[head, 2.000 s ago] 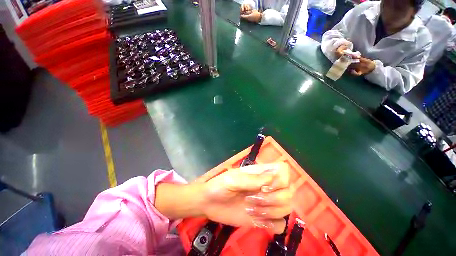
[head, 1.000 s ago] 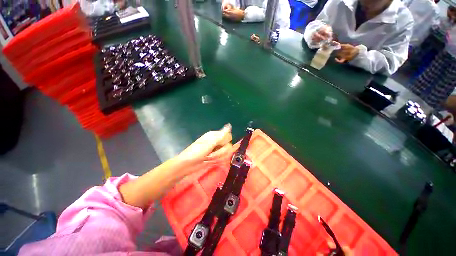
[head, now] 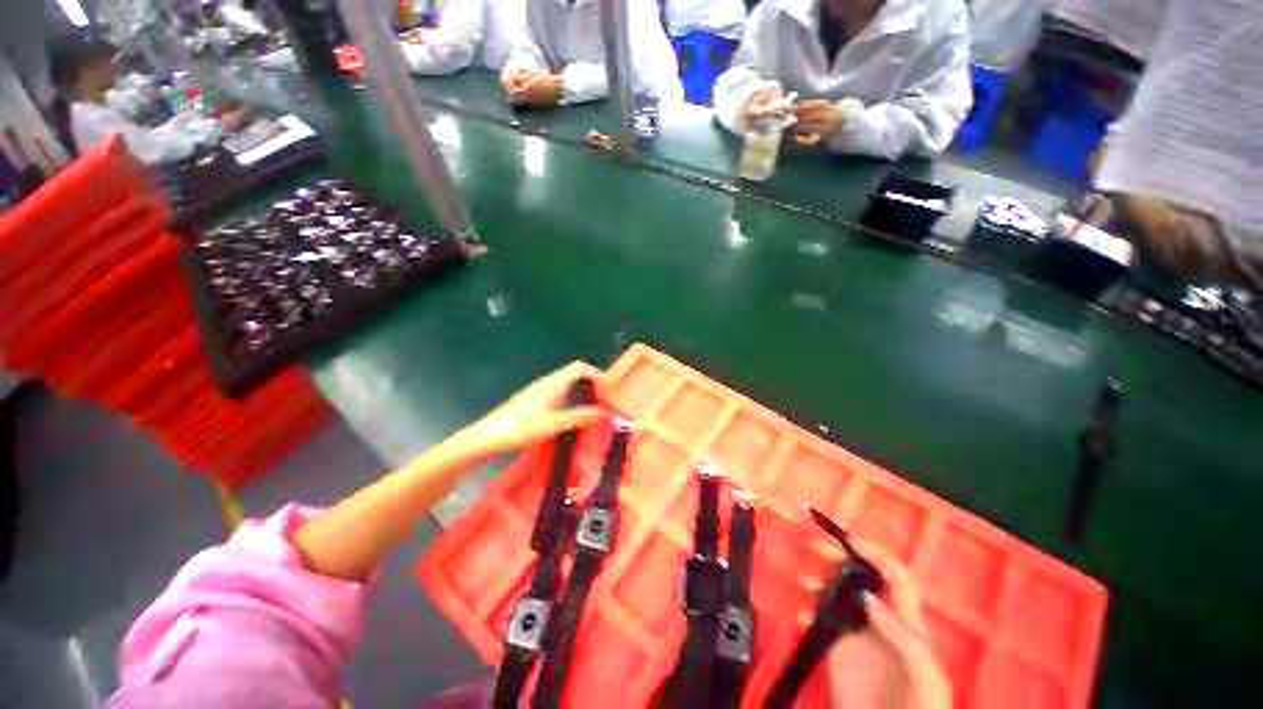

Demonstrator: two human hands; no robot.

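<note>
The orange-red compartment tray [head: 1032, 603] lies in front of me. My left hand [head: 547, 411] is at its far left corner, with thumb and fingers around the upper strap end of a black smartwatch [head: 556, 519]. Beside and below it, two more watches show grey backs with round sensor windows [head: 596, 528] [head: 526, 623]. A pair of black watches [head: 704, 585] lies mid-tray, one with its sensor back [head: 734, 632] up. My right hand [head: 887, 644], blurred and cut off by the lower edge, holds another black watch [head: 848, 589] over the tray.
A black watch [head: 1098, 443] lies on the green bench [head: 623, 249] right of the tray. A black tray of shiny pieces [head: 312, 263] and a red tray stack [head: 125, 305] are at left. A metal post [head: 409, 125] stands behind. Gowned workers [head: 859, 69] and small black bins [head: 907, 208] are across the bench.
The view has turned right. My left hand moved off the tray, then back onto a strap at its far left corner. My right hand has come further into view with a watch.
</note>
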